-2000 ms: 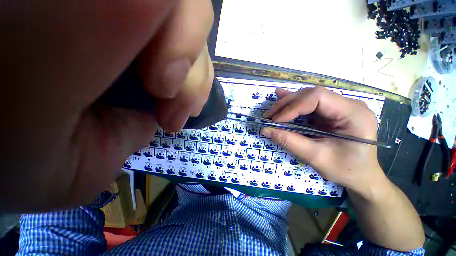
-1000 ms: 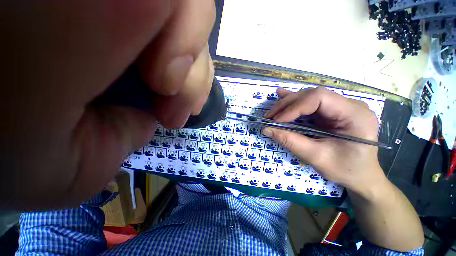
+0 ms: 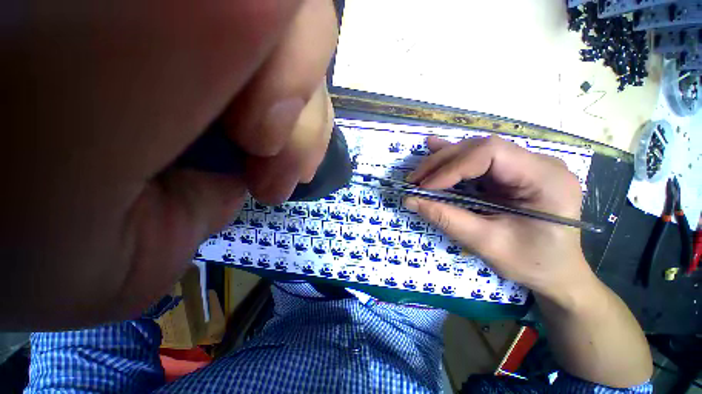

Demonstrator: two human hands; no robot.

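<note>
My left hand (image 3: 192, 161) fills the left side, very near the camera and blurred, closed around the dark handpiece (image 3: 327, 171). The handpiece's end is over the upper part of the white keyboard board (image 3: 308, 227); its nozzle tip is hidden. My right hand (image 3: 504, 204) holds long thin metal tweezers (image 3: 531, 214) between thumb and fingers. Their tips point left, at the board's upper area beside the handpiece's end. Whether they grip a chip is too small to tell. The board lies on a green mat (image 3: 477, 309).
A brownish-edged dark panel (image 3: 462, 119) runs behind the board. Beyond are a pale sheet (image 3: 446, 46), a black heap of small parts (image 3: 612, 46) and stacked boards (image 3: 670, 15). At right are round clear containers (image 3: 653, 150) and red-and-black pliers (image 3: 668, 231).
My left hand and the handpiece have shifted very slightly to the right. The tweezers' rear end sits slightly lower. The board has not visibly moved.
</note>
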